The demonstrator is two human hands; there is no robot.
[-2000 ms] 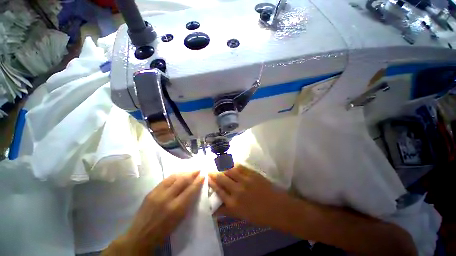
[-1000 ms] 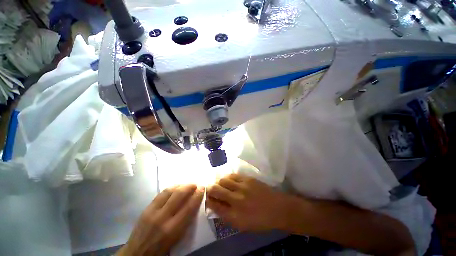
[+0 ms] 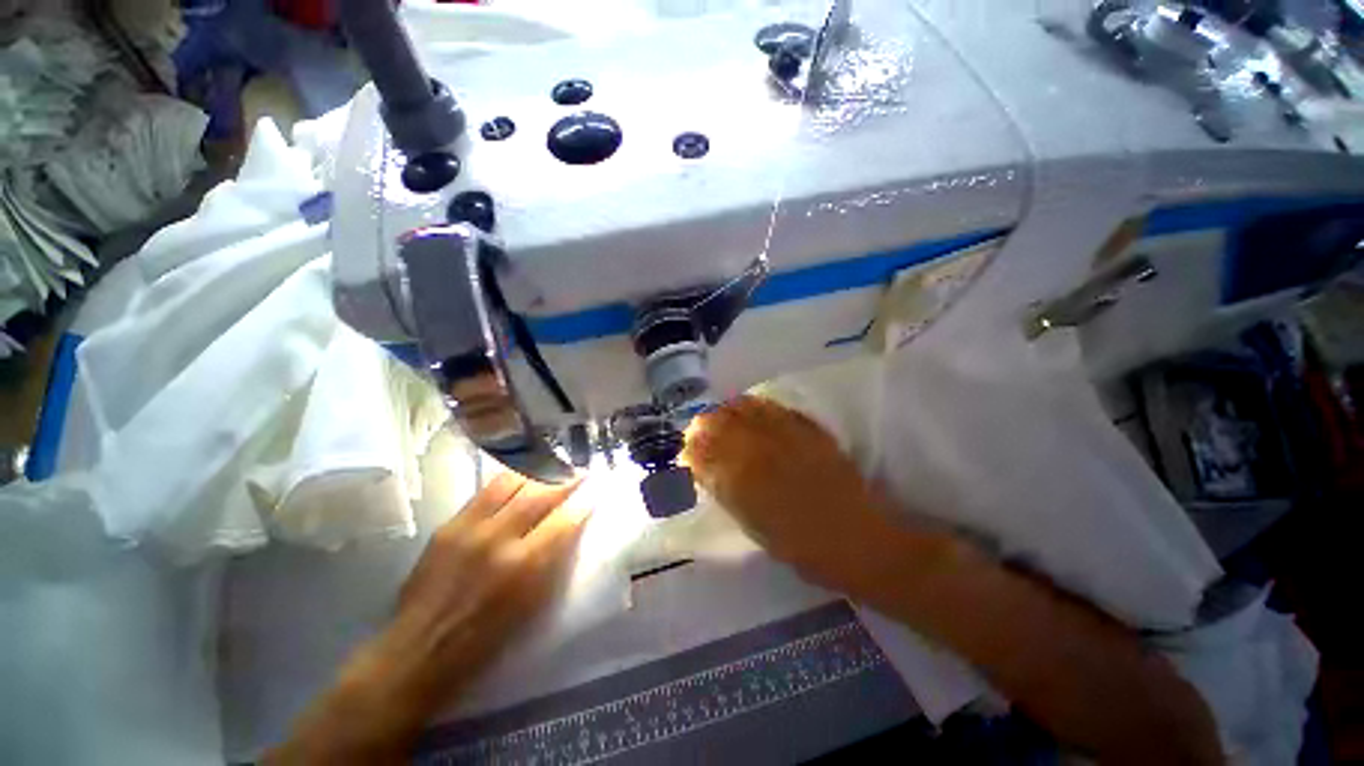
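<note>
My left hand (image 3: 501,557) lies palm down with its fingertips at the bright light just left of the needle area; I cannot tell whether it grips cloth. My right hand (image 3: 763,464) is right of the dark round knob (image 3: 669,491), its fingertips partly hidden behind the knob and under the machine head. The presser foot and needle are lost in glare. The white garment panel (image 3: 980,449) spreads right of and under the machine head (image 3: 673,195). Rumpled sewn work (image 3: 225,359) lies left of the head. A dark slit shows in the pale bed in front of the knob.
The ruler strip (image 3: 673,703) runs along the front table edge. A curved metal guard (image 3: 467,352) hangs on the head's left face. A thread runs to the tension dial (image 3: 673,359). A parts tray (image 3: 1227,449) sits at right. Fabric bundles (image 3: 90,180) lie at upper left.
My right hand has moved forward and right, from in front of the knob to beside it. My left hand has moved slightly forward and left. The narrow white strip between them has gone; the ruler strip shows.
</note>
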